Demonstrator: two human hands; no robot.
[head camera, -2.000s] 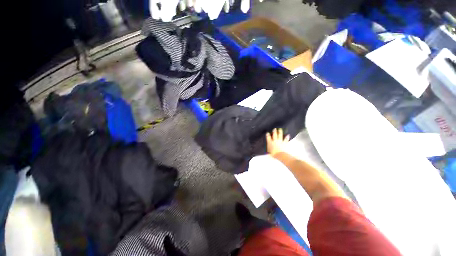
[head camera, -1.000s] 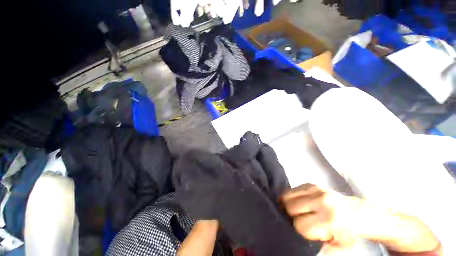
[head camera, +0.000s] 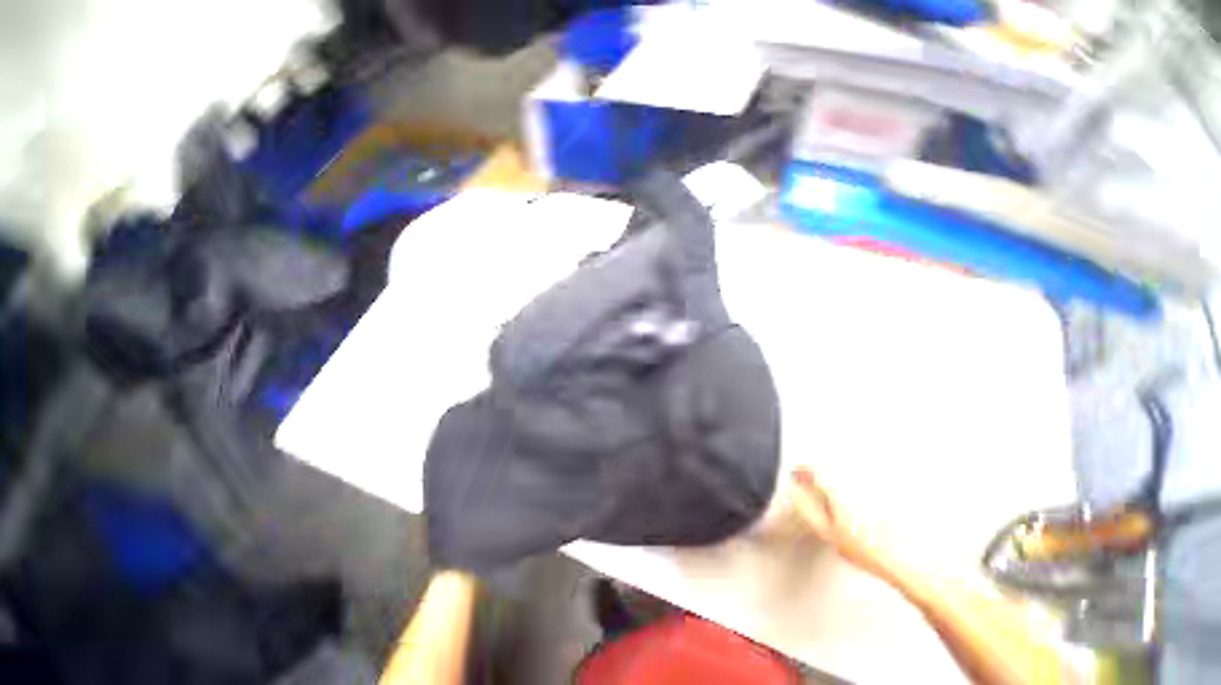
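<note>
A dark grey-black garment is bunched over the white table, its lower left part hanging past the front edge. My left forearm reaches up to its lower left edge; my left hand is mostly hidden by the cloth, so its fingers do not show. My right hand is blurred at the garment's lower right edge and appears to grip it. A small bright patch shows on the middle of the garment.
The white table extends right. A steam iron lies on its metal rest at the right. Blue containers and a cardboard box stand beyond. Dark and patterned garments are at the left.
The view has swung right, bringing the iron into sight. The garment has moved from low near my body to over the white table, with my hands at its lower edges.
</note>
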